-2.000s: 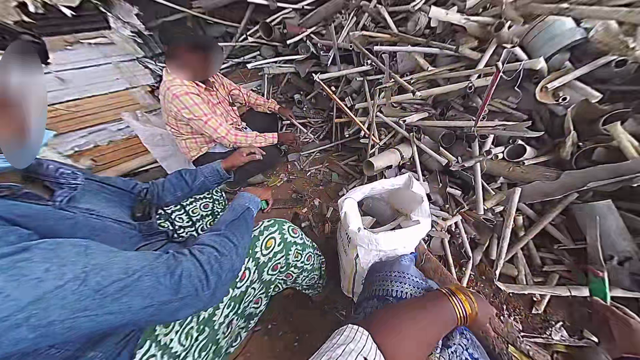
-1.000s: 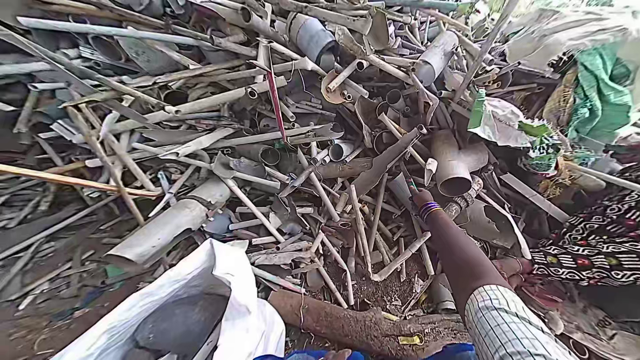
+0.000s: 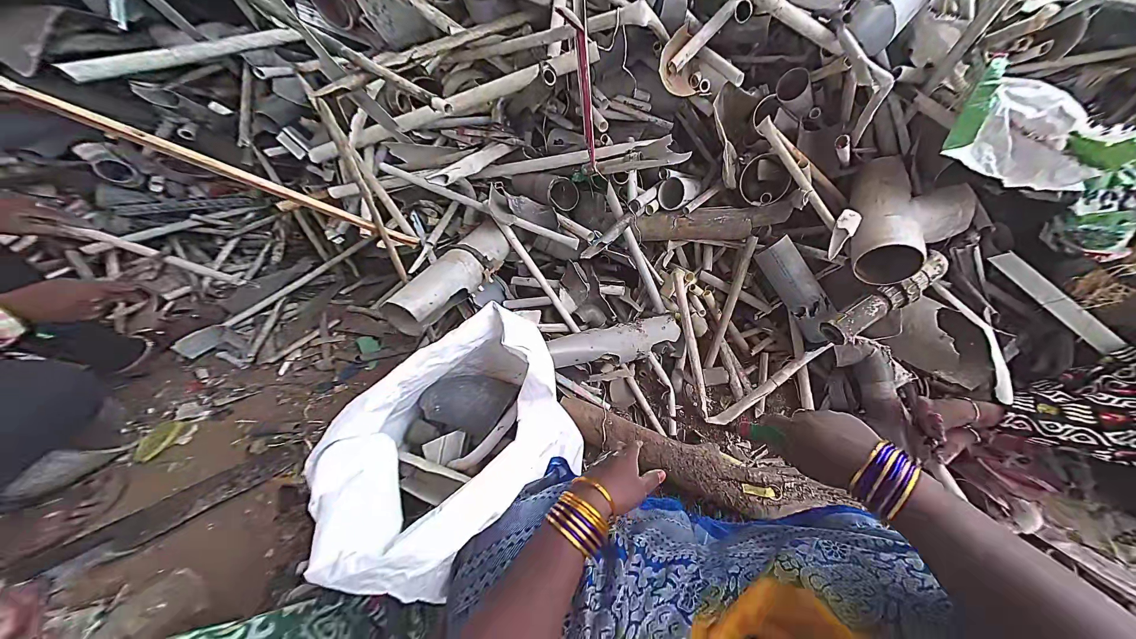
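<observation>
My left hand [image 3: 621, 479], with yellow and purple bangles at the wrist, rests by the log [image 3: 701, 466] just right of an open white woven sack [image 3: 355, 497]. Grey plastic pipe scraps [image 3: 469, 404] lie inside the sack. My right hand [image 3: 821, 444], wearing purple and gold bangles, is closed around a small green-handled object [image 3: 763, 433] above the log's right part; its far end cannot be made out. A broken grey pipe piece [image 3: 612, 343] lies beyond the log, between the sack and my right hand.
A large heap of broken pipes [image 3: 497, 98] spreads across the front. Another person's hands [image 3: 75, 300] are at the left edge. Someone's foot or hand [image 3: 963, 417] by patterned cloth [image 3: 1074, 404] is close on the right. A torn green and white bag [image 3: 1021, 124] lies upper right.
The view has swung from the seated people toward the heap, then down and back somewhat left. My left hand now shows beside the sack. My right hand has come back from the heap to the log.
</observation>
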